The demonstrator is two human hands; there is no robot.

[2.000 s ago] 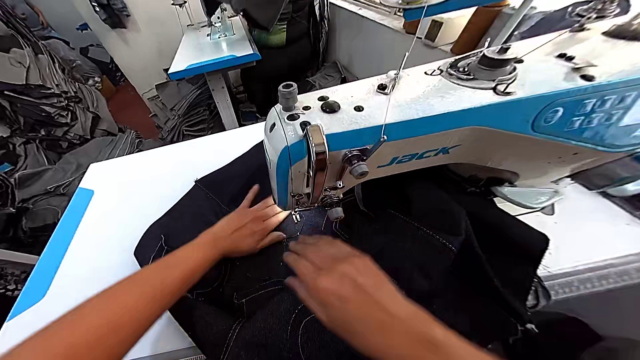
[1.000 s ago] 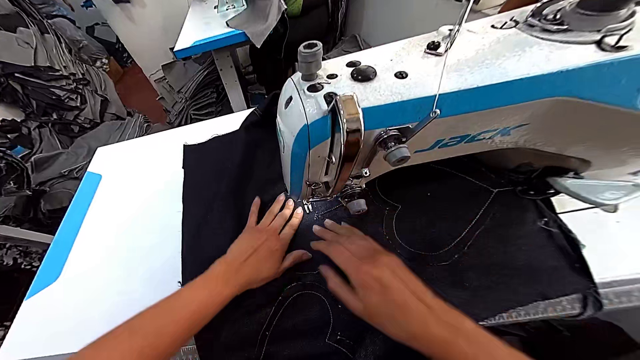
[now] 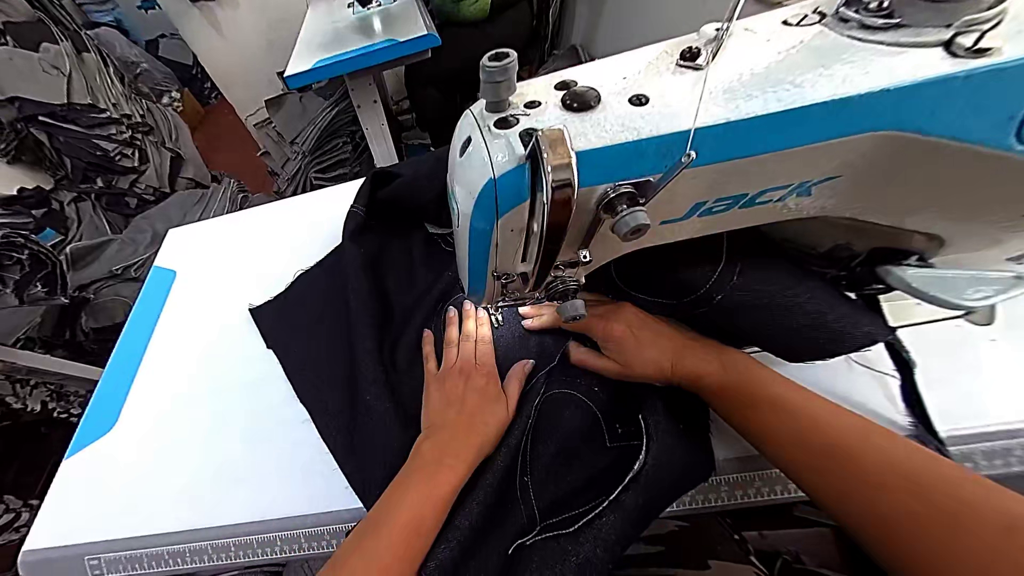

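Dark denim fabric (image 3: 352,320) with light curved stitch lines lies under the head of a white and blue Jack sewing machine (image 3: 592,152). My left hand (image 3: 472,392) rests flat on the denim, fingers spread, its fingertips just left of the presser foot (image 3: 495,316). To the right of the foot, my right hand (image 3: 632,340) lies on the cloth with its fingertips close to the foot and the thumb apart; part of its fingers is behind a grey knob. Whether the right fingers pinch the cloth is unclear. The needle tip is hard to make out.
A white sewing table (image 3: 216,384) with a blue corner carries a ruler strip (image 3: 224,552) along its front edge. Piles of grey and dark fabric (image 3: 96,136) lie at the left. Behind stands another white table (image 3: 360,40) with a blue edge. A knee-height dark area shows below the front edge.
The denim has turned and shifted under the machine; its curved stitching now lies in front of my hands. My right hand has moved to the right side of the presser foot. My left hand stays flat.
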